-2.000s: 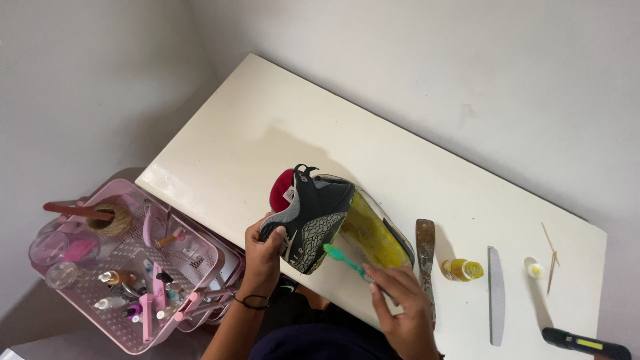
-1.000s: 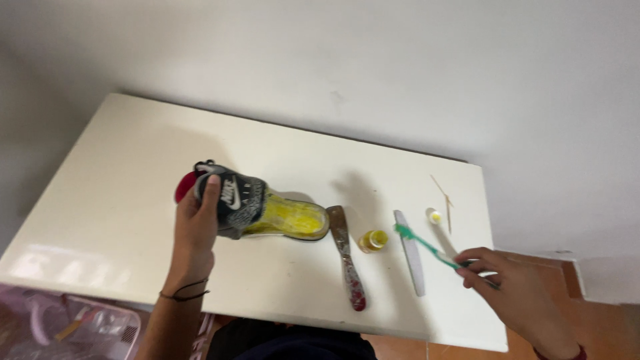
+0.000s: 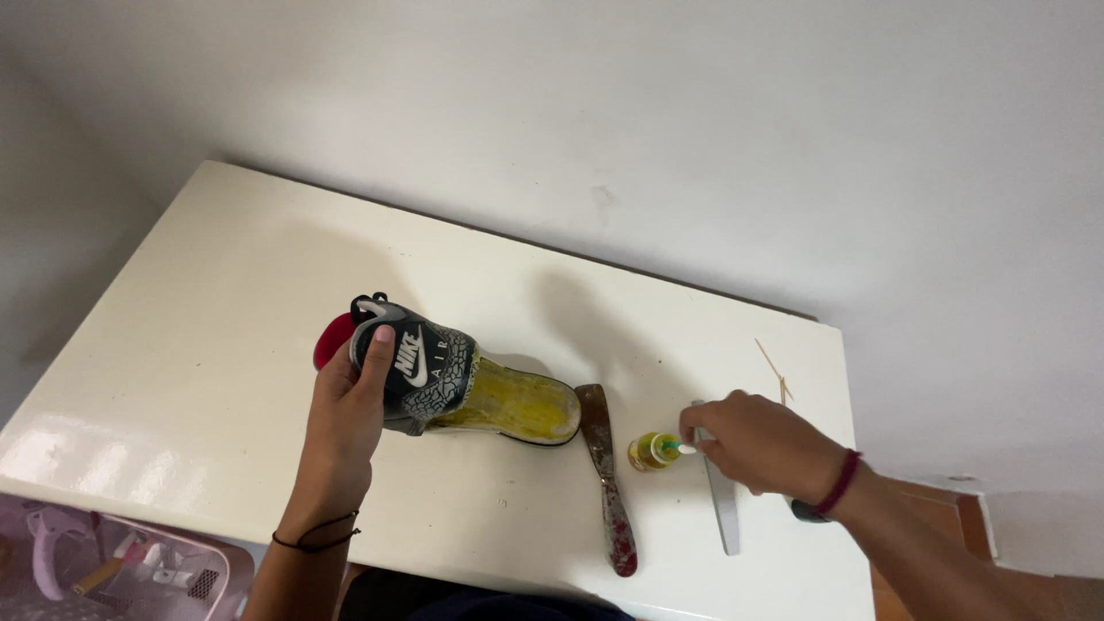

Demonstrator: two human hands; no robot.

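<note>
My left hand (image 3: 354, 388) grips the heel part of a black and grey Nike sneaker upper (image 3: 427, 362). The upper is folded back from its sole, whose inner face (image 3: 526, 405) is coated yellow. With my right hand (image 3: 742, 435) I hold a green and white brush, its head end at the mouth of a small glass jar of yellow liquid (image 3: 653, 452). Between the sole and the jar lies a rusty putty knife (image 3: 608, 483) with a worn red handle. A grey, flat strip like a nail file (image 3: 723, 504) lies partly under my right hand.
Thin wooden sticks (image 3: 774, 366) lie near the right end of the white table (image 3: 345, 250), which stands close to a wall. A dark object (image 3: 806, 511) is partly hidden by my right wrist. At the lower left is a pink plastic basket (image 3: 237, 573) with assorted items.
My right hand was beside the sole two seconds ago, then out to the right with the green brush; now it is at the jar. My left hand keeps hold of the sneaker, which has turned.
</note>
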